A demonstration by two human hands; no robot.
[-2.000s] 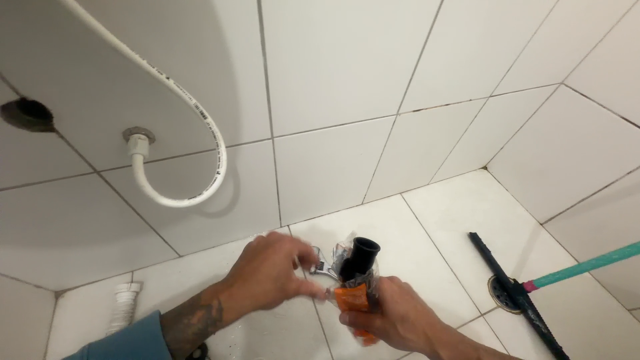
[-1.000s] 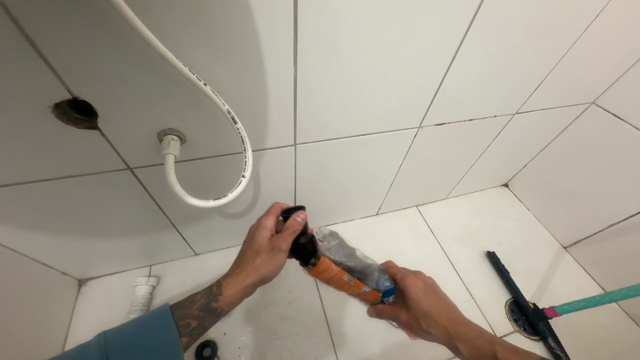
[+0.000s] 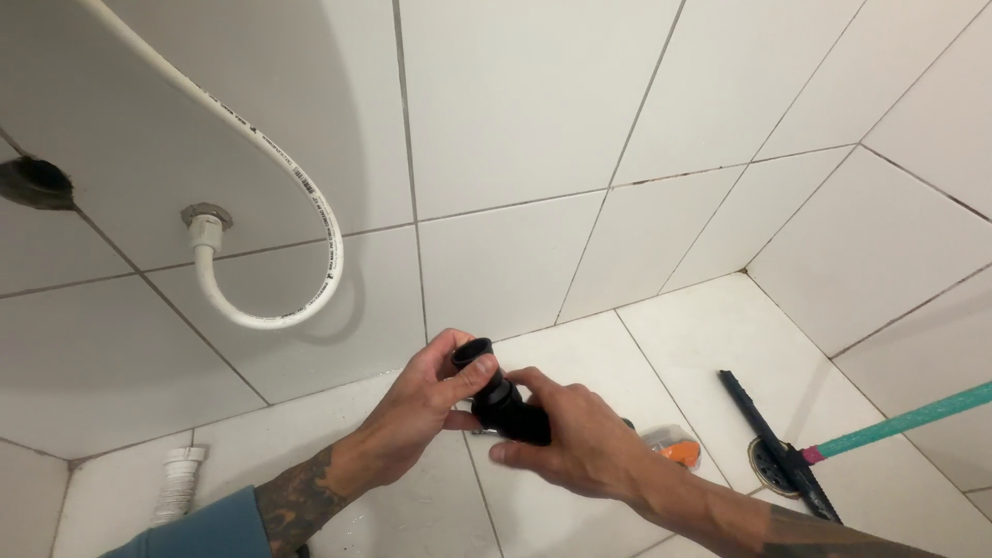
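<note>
Both hands hold a black plastic drain pipe fitting (image 3: 500,403) low in the middle of the head view. My left hand (image 3: 434,395) grips its upper end, thumb across the tube just below the round open mouth. My right hand (image 3: 577,430) is around the wider lower part, its thumb beneath; the palm side is hidden. Behind my right wrist, a clear plastic package with an orange part (image 3: 680,451) lies on the floor. Something small and metallic shows partly below the fitting, too covered to name.
A white flexible hose (image 3: 329,232) loops from a wall outlet, right of a dark hole (image 3: 37,184) in the tiles. A white corrugated pipe (image 3: 180,484) lies at lower left. A black squeegee (image 3: 748,411) with a green handle (image 3: 907,421) rests over a round floor drain (image 3: 773,466).
The black fitting is out of the orange and clear packaging that my right hand held; the package now lies on the floor at right. My right hand has moved onto the fitting.
</note>
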